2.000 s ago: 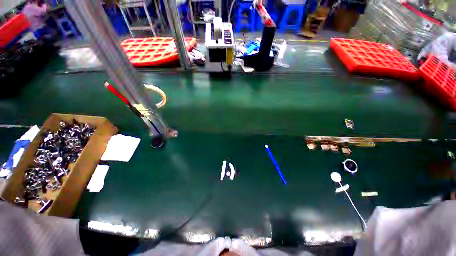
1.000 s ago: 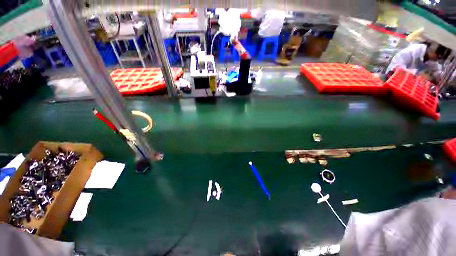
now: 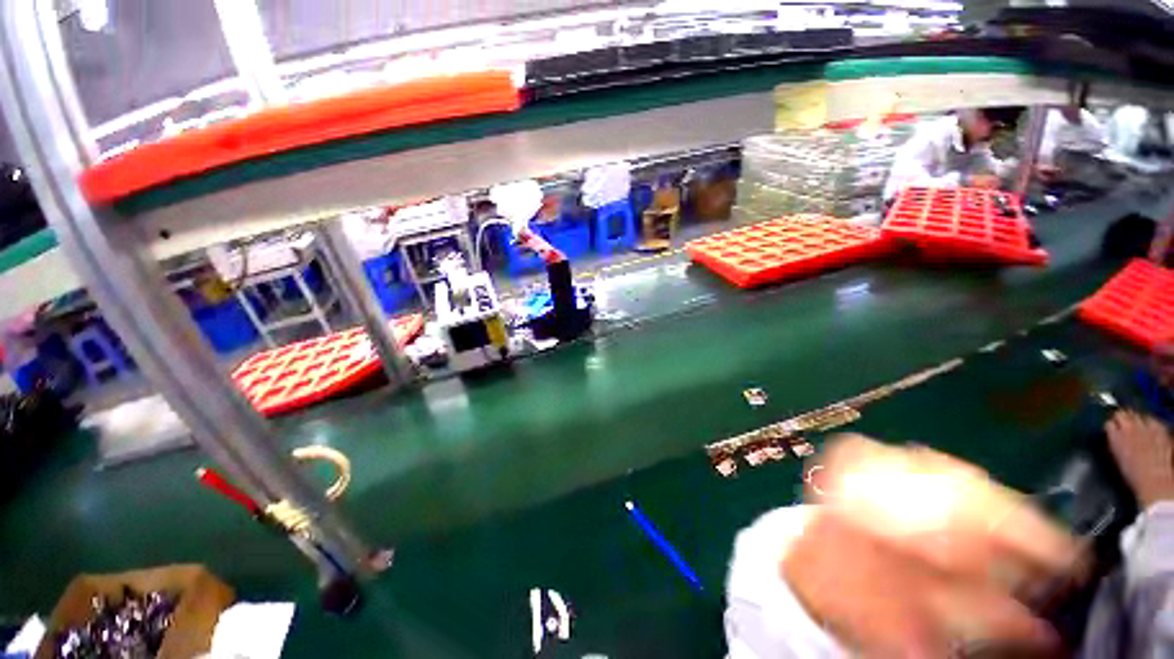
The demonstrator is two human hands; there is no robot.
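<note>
My right hand [image 3: 927,554] is a large, strongly blurred shape at the lower right, with a white sleeve at its left side. I cannot tell whether it holds anything. It hides the round white pad. Part of a pale ring part [image 3: 814,482] shows at its upper left edge. My left hand is out of the picture. A slim blue pen-like tool [image 3: 664,546] lies on the green surface left of my right hand. A pale pair of small strip parts [image 3: 550,619] lies farther left, near the bottom edge.
Small copper-coloured pieces [image 3: 762,453] lie along a tape strip. The parts box [image 3: 193,613] is cut off at lower left. A metal post [image 3: 193,348] with a tape roll [image 3: 325,471] stands at left. Red trays [image 3: 785,247] stand behind. Another person's hand [image 3: 1143,453] is at far right.
The view has swung right and up. My right hand has come into view over the pad and ring area. The blue tool and strip parts look unmoved on the surface.
</note>
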